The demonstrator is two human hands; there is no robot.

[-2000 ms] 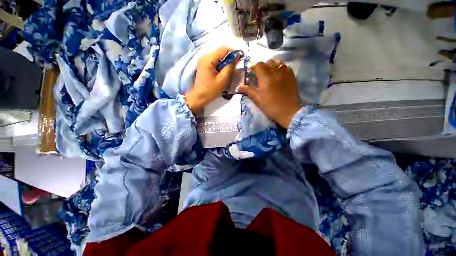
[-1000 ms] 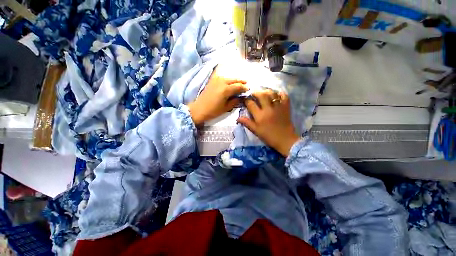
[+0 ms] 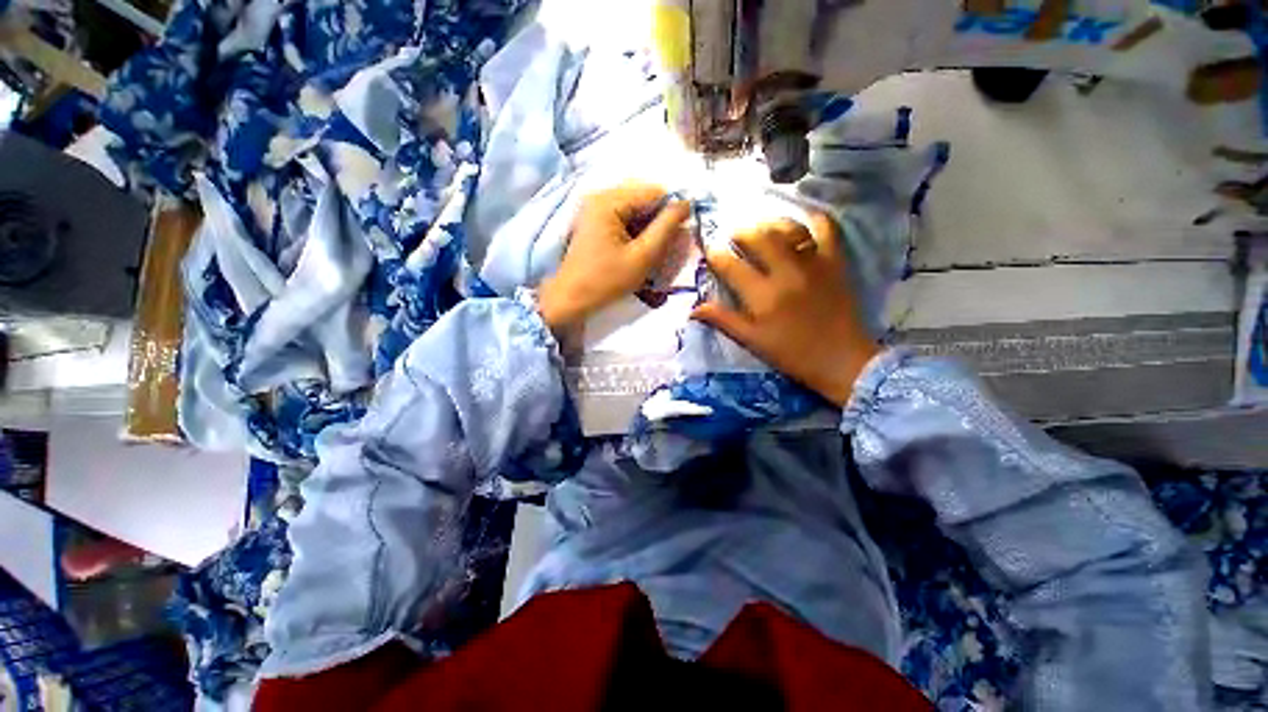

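The floral garment piece (image 3: 876,209) lies mostly pale wrong side up under the machine head, its blue printed part (image 3: 730,403) hanging over the table's front edge. A dark seam strip (image 3: 702,223) runs between my hands, just in front of the presser foot (image 3: 716,132). My left hand (image 3: 612,257) pinches the cloth at the seam's left side with thumb and forefinger. My right hand (image 3: 793,299) lies on the cloth right of the seam, fingers bent and gripping it. The needle tip is lost in the lamp glare.
A crumpled floral fabric bundle (image 3: 334,209) lies left of the machine, beside brown tape (image 3: 163,320). The white sewing machine head (image 3: 904,35) is above. A dark round part (image 3: 786,146) sits right of the foot. A grey housing (image 3: 56,223) stands at far left.
Since one second ago my hands have spread slightly apart, and the seam strip shows between them again. The whole view has shifted a little.
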